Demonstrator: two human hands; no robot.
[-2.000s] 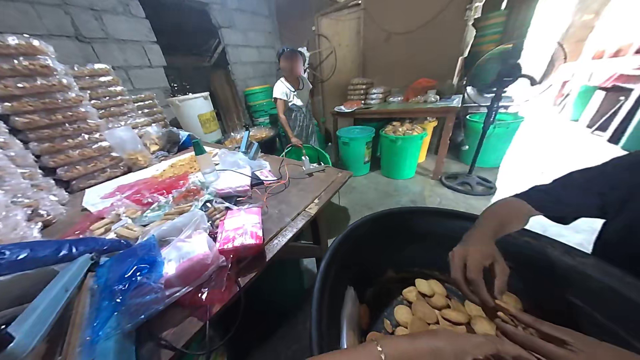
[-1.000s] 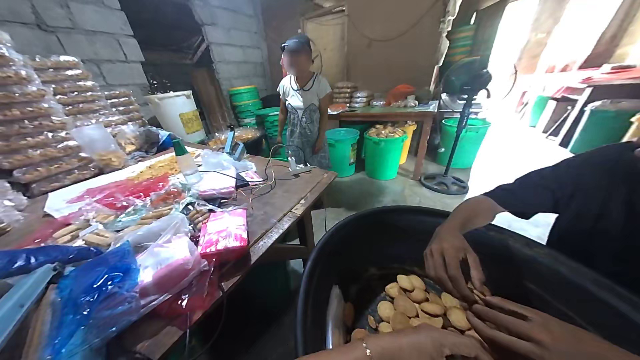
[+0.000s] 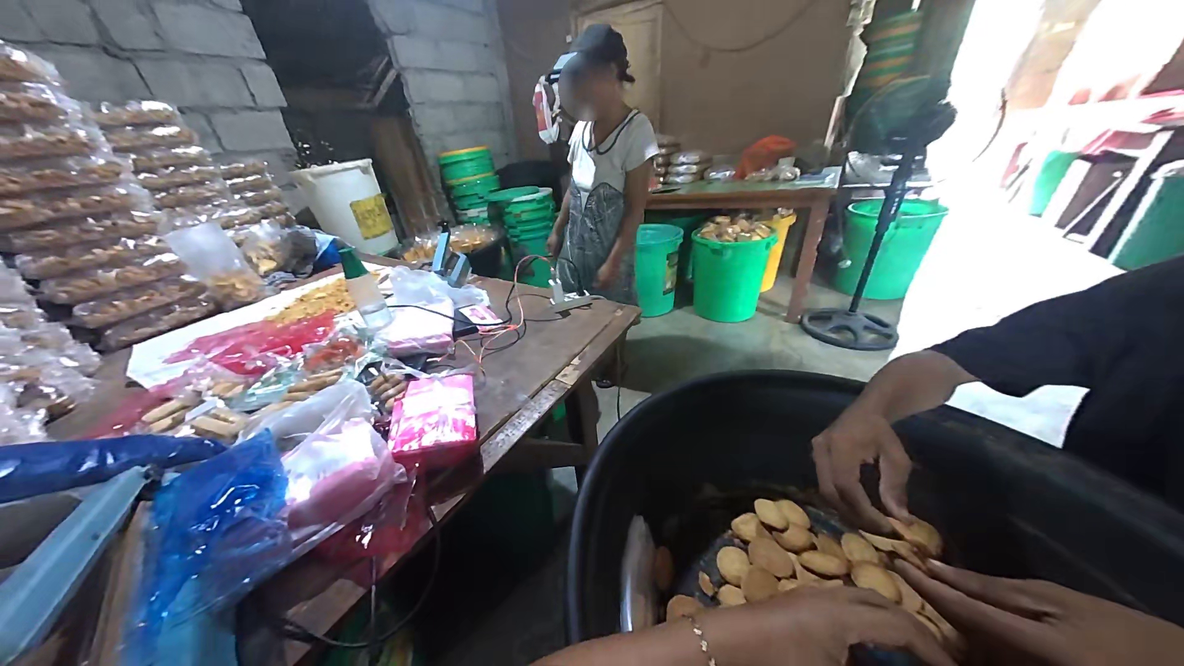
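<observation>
Flat oval biscuits point(image 3: 769, 558) lie in a loose pile inside a large black plastic tub point(image 3: 740, 398). My left hand point(image 3: 814, 624), with a thin bracelet at the wrist, reaches over the near side of the pile; its fingertips are partly hidden by the frame edge. My right hand point(image 3: 1017, 610) comes in from the lower right, its fingers extended against the biscuits; whether it grips one is unclear. A co-worker's hand point(image 3: 865, 467), below a dark sleeve, touches biscuits just above my right hand. A clear plastic object point(image 3: 638, 573) stands against the tub's left inner wall.
Left, a wooden table point(image 3: 527, 370) holds a pink packet point(image 3: 433, 412), blue plastic point(image 3: 217, 518), cords and a bottle point(image 3: 365, 287). Bagged goods point(image 3: 83, 213) are stacked behind. Another person point(image 3: 606, 176) stands beyond it. Green buckets point(image 3: 733, 277) and a stand fan point(image 3: 879, 231) stand farther back.
The person beyond the table, bent low two seconds ago, now stands upright. The co-worker's hand and both of mine stay at the biscuits. The view has shifted slightly.
</observation>
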